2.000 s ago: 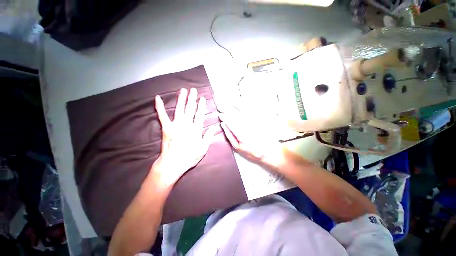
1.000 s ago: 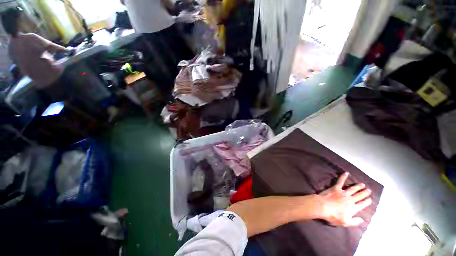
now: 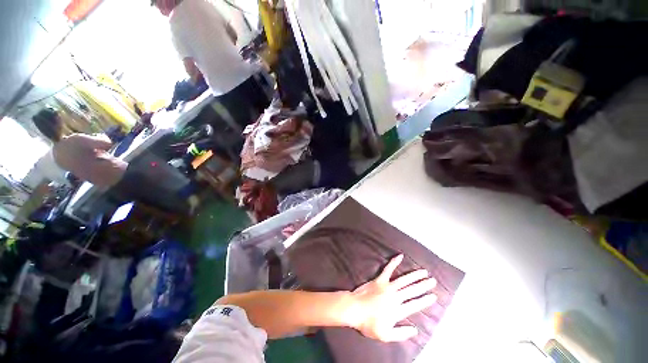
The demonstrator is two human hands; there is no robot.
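Note:
A brown-purple fabric panel lies on the white table, with soft folds across it and its left part at the table's edge above a bin. My left hand lies flat on the panel near its right edge, palm down with fingers spread, gripping nothing. My left arm reaches in from the lower left in a white sleeve. My right hand is out of the picture. The panel's lower part is cut off by the frame.
A grey-white bin stands left of the table. Dark crumpled garments and a yellow box lie at the far right. Two people are at a far bench. Blue bags are on the left, beside green floor.
The view has swung left from the sewing machine, then tilted up towards the room. My right hand has left the picture. My left hand stays spread on the panel.

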